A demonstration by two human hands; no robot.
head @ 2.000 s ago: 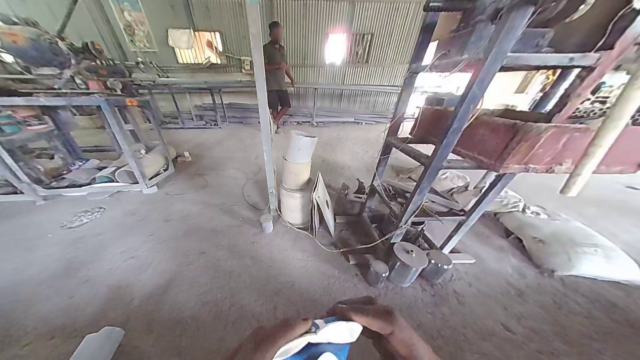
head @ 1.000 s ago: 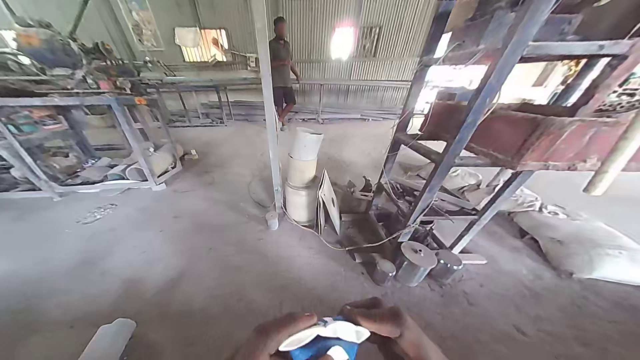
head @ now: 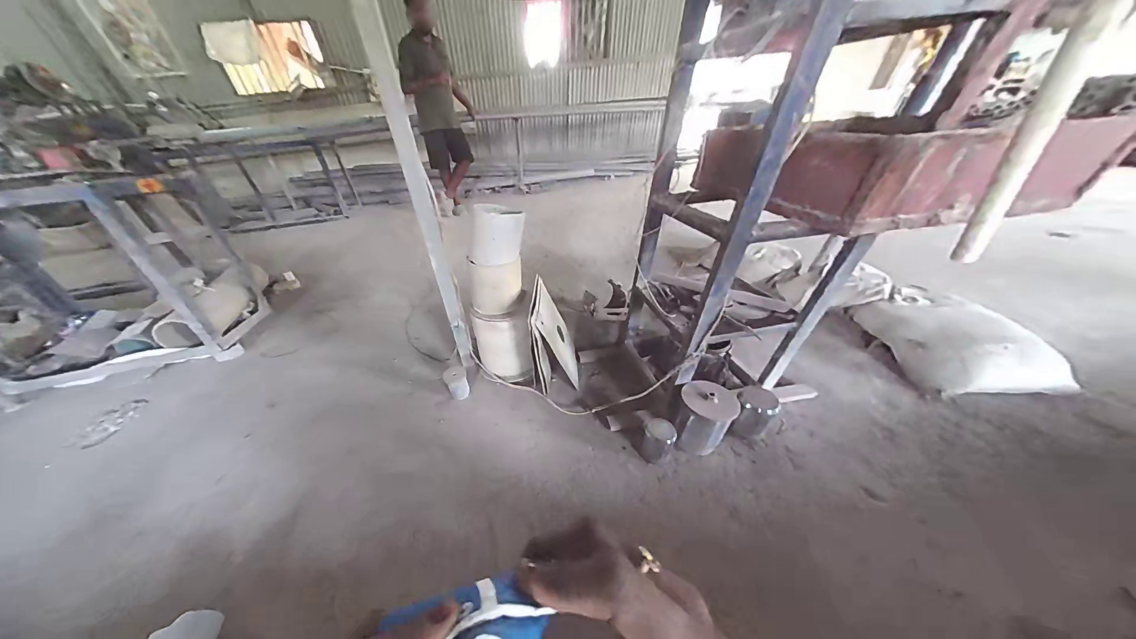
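At the bottom of the head view lies a blue and white item [head: 510, 611], perhaps a cloth or a packet; its kind cannot be told. My left hand [head: 426, 621] shows only in part at the lower edge, its fingers on the left side of the item. Over the item's right part is my right hand [head: 599, 572], its fingers bent down onto it, with something small and gold-coloured [head: 650, 559] at a finger. The frame's lower edge cuts off part of both hands and of the item.
Ahead stands a metal post [head: 413, 177] beside stacked pale cylinders [head: 497, 288]. Lidded metal canisters [head: 708, 417] and a cable [head: 577, 411] lie near a blue metal frame [head: 768, 177]. A white sack [head: 967, 346] is at right, a cluttered bench [head: 151, 257] at left. A person [head: 435, 98] stands behind.
The hands were side by side, pinching the white edge of the item. Now my right hand is bent over it, and more of the blue part shows to the left.
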